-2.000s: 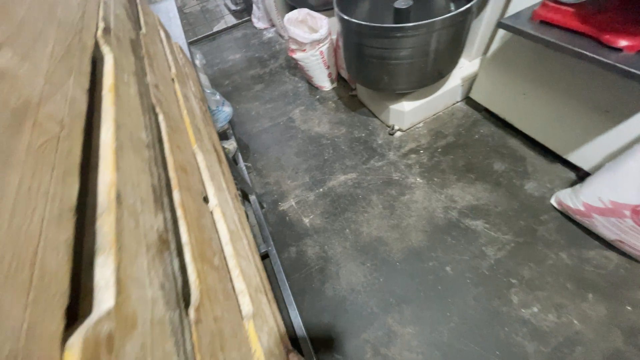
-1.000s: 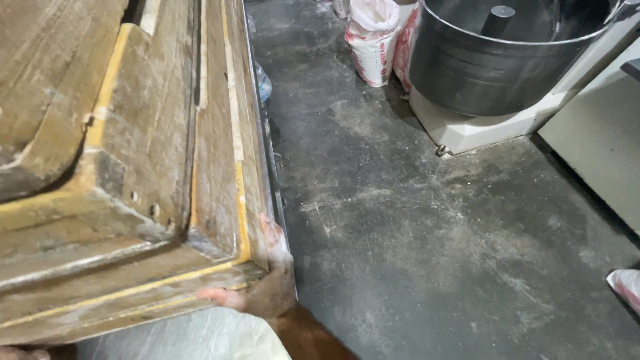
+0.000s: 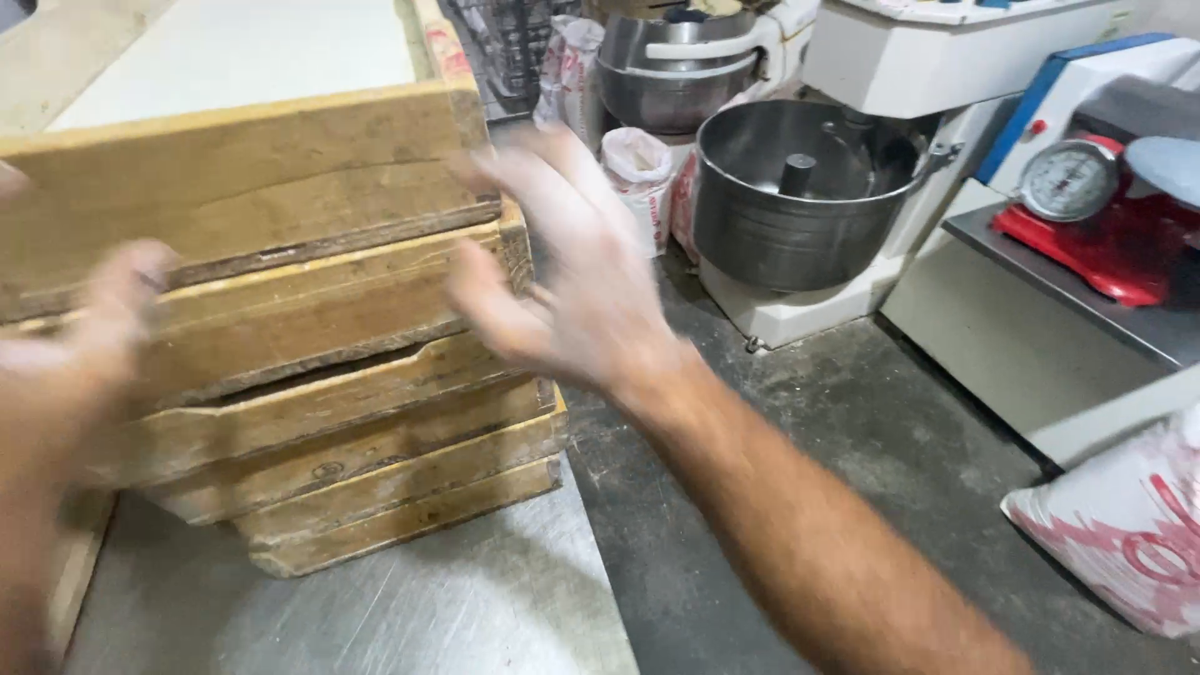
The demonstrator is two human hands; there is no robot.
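Note:
Several shallow wooden trays (image 3: pixel 309 272) are stacked on a metal table (image 3: pixel 450 600) at the left. The top tray (image 3: pixel 281 178) has a white surface inside. My right hand (image 3: pixel 572 272), blurred and dusted white, is raised beside the front right corner of the stack, thumb and fingers apart, holding nothing. At the left edge my left hand (image 3: pixel 75 347), also blurred, is in front of the stack's front side with its thumb apart from the other fingers; nothing shows in it, and part of it is cut off by the frame.
A spiral mixer with a steel bowl (image 3: pixel 797 225) stands behind on the dark floor, near a second mixer bowl (image 3: pixel 675 84) and an open white sack (image 3: pixel 637 159). A red dial scale (image 3: pixel 1087 234) sits on a counter at the right, above a printed sack (image 3: pixel 1125 525).
The right hand, against the trays' corner a second ago, is now off it with fingers spread. My left hand has come into fuller view. The view has shifted, showing more of the mixers and the scale.

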